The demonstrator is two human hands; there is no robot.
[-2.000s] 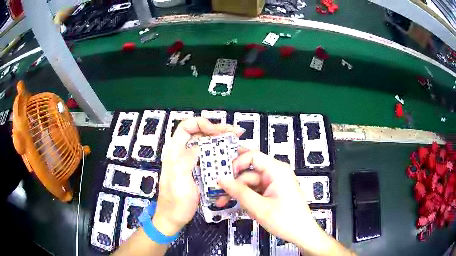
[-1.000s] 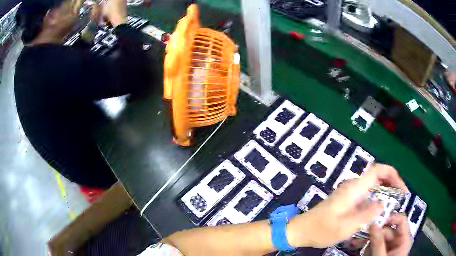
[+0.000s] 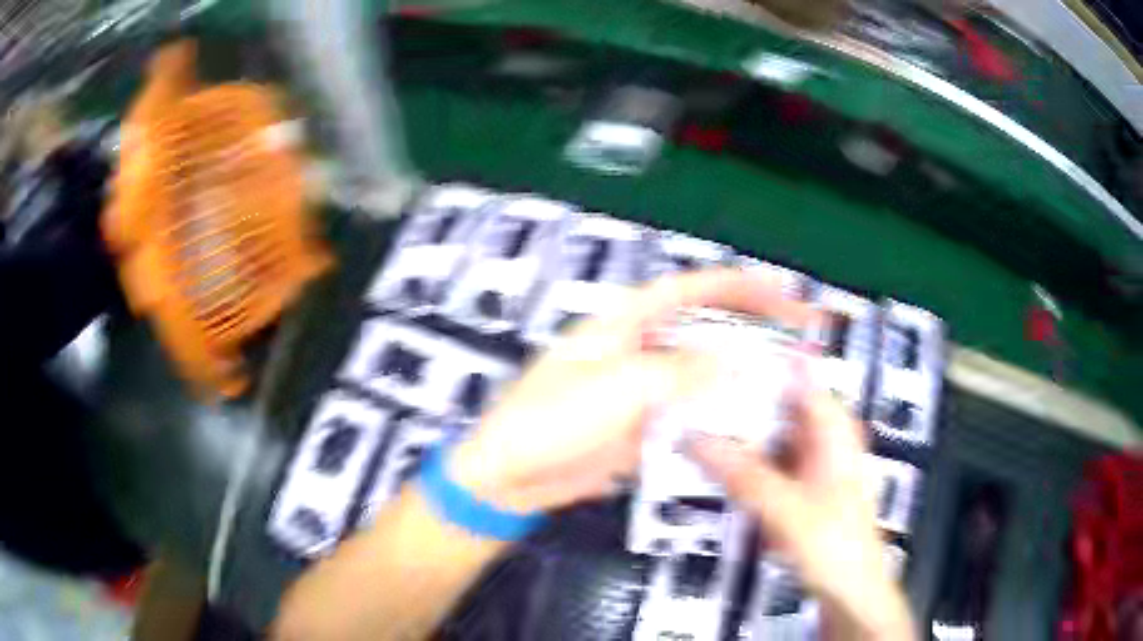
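The view is blurred by motion. My left hand [image 3: 602, 388], with a blue band at the wrist, holds a white phone housing [image 3: 672, 486] above the tray. My right hand [image 3: 802, 482] is at the housing's right side, its fingers touching the white part. A bright, washed-out white piece [image 3: 733, 369] lies between both hands; its details cannot be told. Below them, white housings [image 3: 328, 470] sit in rows in the black tray [image 3: 533, 589].
An orange fan [image 3: 219, 232] stands left of the tray, with a person in dark clothing [image 3: 57, 363] beyond it. A green belt [image 3: 501, 132] with loose parts runs behind. At right are a dark phone-sized object [image 3: 978, 538] and red parts [image 3: 1109, 551].
The camera has swung back right from the fan and the person, so the tray is more central and the red parts show again. Both hands stay together at the held part.
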